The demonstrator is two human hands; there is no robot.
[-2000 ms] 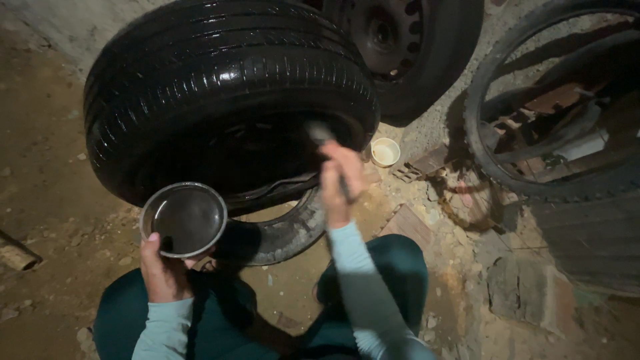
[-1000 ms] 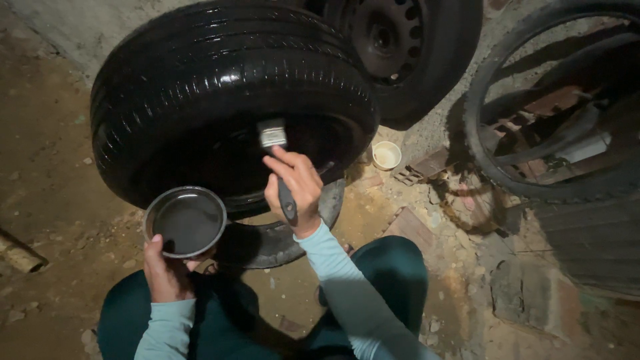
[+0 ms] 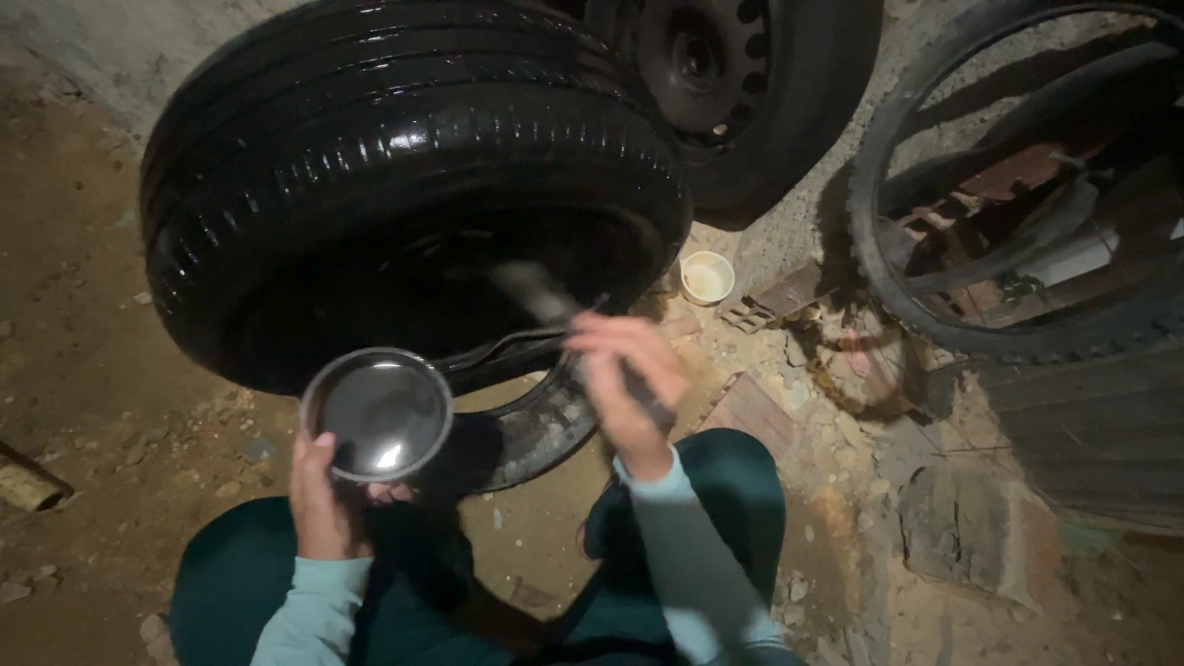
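My left hand (image 3: 324, 499) holds a round bowl (image 3: 377, 414) of dark liquid by its left and lower rim, with light glinting on the surface. In my right hand (image 3: 634, 384) is a paintbrush (image 3: 536, 294), blurred by motion, its head pointing up and left over the dark side of a large car tire (image 3: 407, 139). Whether the bristles touch the tire cannot be told. The tire's tread looks wet and shiny, and its inner part lies in deep shadow. Under its lower edge lies another tire (image 3: 546, 444), partly hidden by the bowl and my right hand.
Behind stands a wheel with a steel rim (image 3: 694, 55). A small white cup (image 3: 708, 277) sits on the ground beside the tire. Right of it are broken hollow bricks (image 3: 786, 291), rubble and a knobby, narrow tire (image 3: 869, 231). A pipe-like piece (image 3: 28, 481) lies at the far left.
My right hand has shifted right and down with the brush since one second ago, when the brush head showed plainly over the tire's side. My left hand keeps the bowl in nearly the same place.
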